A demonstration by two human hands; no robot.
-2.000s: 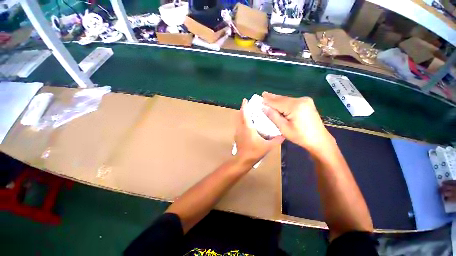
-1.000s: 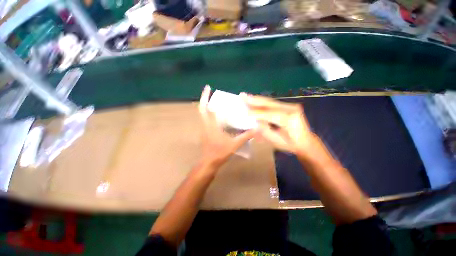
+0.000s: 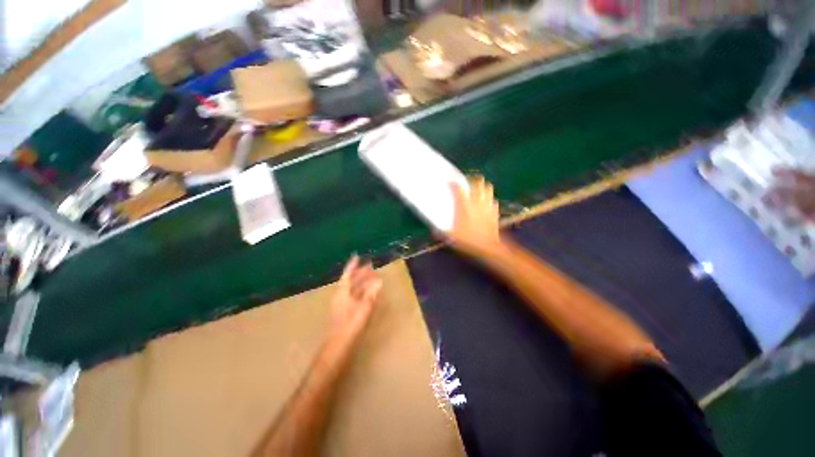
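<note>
A white product box (image 3: 414,174) lies slanted at the near side of the green conveyor belt (image 3: 572,116). My right hand (image 3: 475,212) is on its near right end, with the fingers at the box's edge. My left hand (image 3: 357,290) is over the tan cardboard bench cover (image 3: 268,366) near the belt's edge, fingers apart and partly curled, holding nothing. A second white box (image 3: 260,203) lies on the belt further left. The picture is blurred.
A black bench sheet (image 3: 572,312) and a blue-grey sheet (image 3: 715,241) lie to the right. White boxes with dark circles (image 3: 760,170) and another person's hand (image 3: 791,192) are at far right. Open brown cartons (image 3: 273,92) stand beyond the belt. Clear plastic (image 3: 58,411) lies at left.
The view has turned and tilted. My hands, together around a white box a second ago, are now apart. My right hand has reached out to a box on the belt; my left hand is empty.
</note>
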